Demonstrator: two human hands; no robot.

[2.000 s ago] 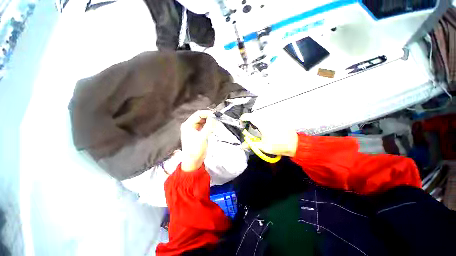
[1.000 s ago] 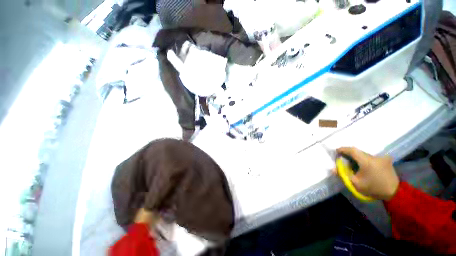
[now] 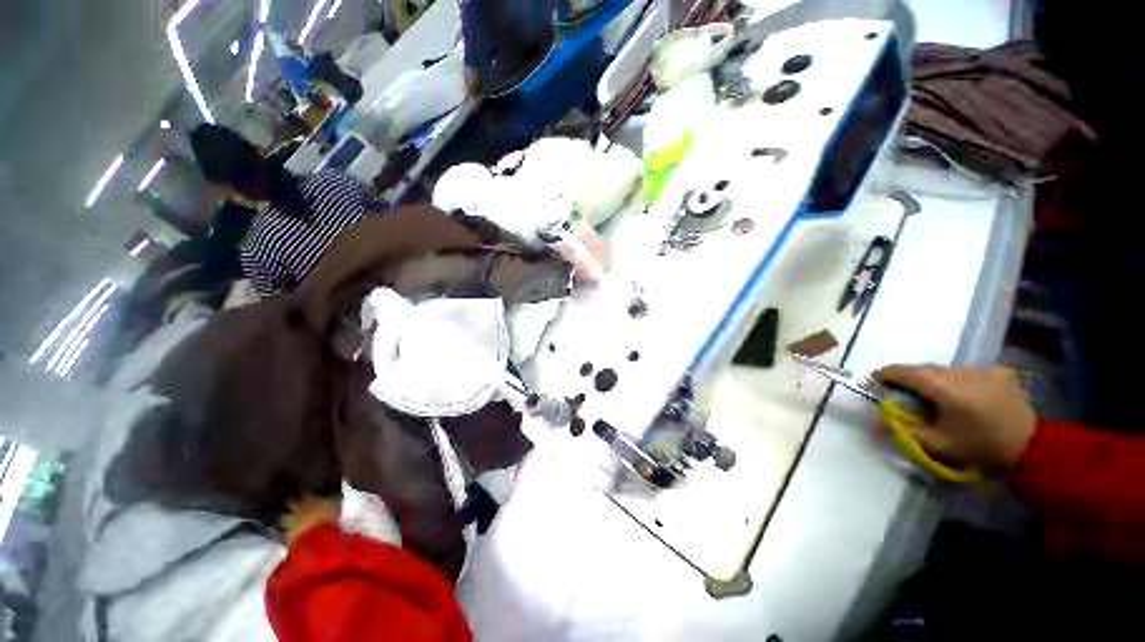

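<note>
My right hand (image 3: 961, 414) holds scissors with yellow loop handles (image 3: 914, 442) over the right edge of the machine table; the blades point left toward the small brown card. My left hand (image 3: 309, 512) is at the lower left against the large dark brown garment (image 3: 239, 401), its fingers partly hidden by the cloth, so its grip cannot be made out. White lining or pocket cloth (image 3: 440, 355) lies on the dark cloth left of the sewing machine.
The white sewing machine head (image 3: 753, 163) with a blue stripe stands at centre right. A black phone (image 3: 757, 339), brown card (image 3: 814, 344) and thread snips (image 3: 865, 273) lie beside it. Striped brown cloth (image 3: 992, 107) is behind. A person in a striped top (image 3: 308, 232) sits beyond.
The view has swung up and left. My left hand has carried the dark garment from the near table edge onto the pile at left. My right hand still holds the scissors, now near the card.
</note>
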